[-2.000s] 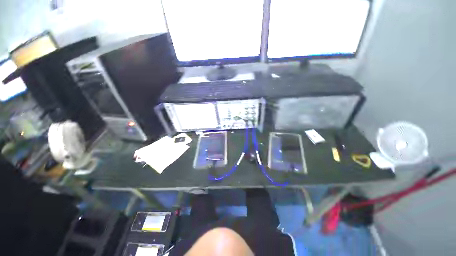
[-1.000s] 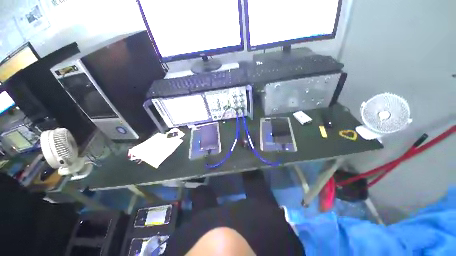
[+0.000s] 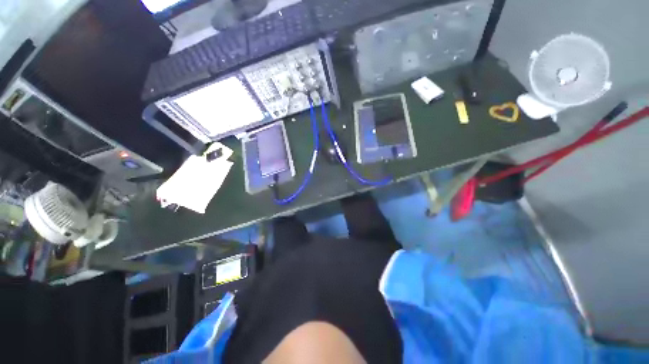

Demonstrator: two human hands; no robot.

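Note:
No hand shows; blue sleeves or smock parts are at the lower left and right. A smartphone (image 3: 271,151) lies on the left antenna coupler plate (image 3: 251,170), with a black cable plug at its near edge. A darker smartphone (image 3: 390,122) lies on the right coupler plate (image 3: 366,136). Two blue coaxial cables (image 3: 314,153) run from the tester (image 3: 285,84) towards the near ends of the plates. Beside the seat, a black phone tray (image 3: 205,300) holds a phone with a lit white and yellow area (image 3: 228,271).
Paper sheets (image 3: 196,183) lie left of the plates. A small white box (image 3: 427,89), a yellow strip (image 3: 462,112), a heart-shaped ring (image 3: 504,111) and a desk fan (image 3: 569,71) are at the right. Another fan (image 3: 55,213) stands at the left. Red poles (image 3: 555,158) are beside the bench.
The view has tilted down and turned, so the monitors have mostly left the picture. Blue smock now shows at the lower left as well as the right. The phones remain on the plates.

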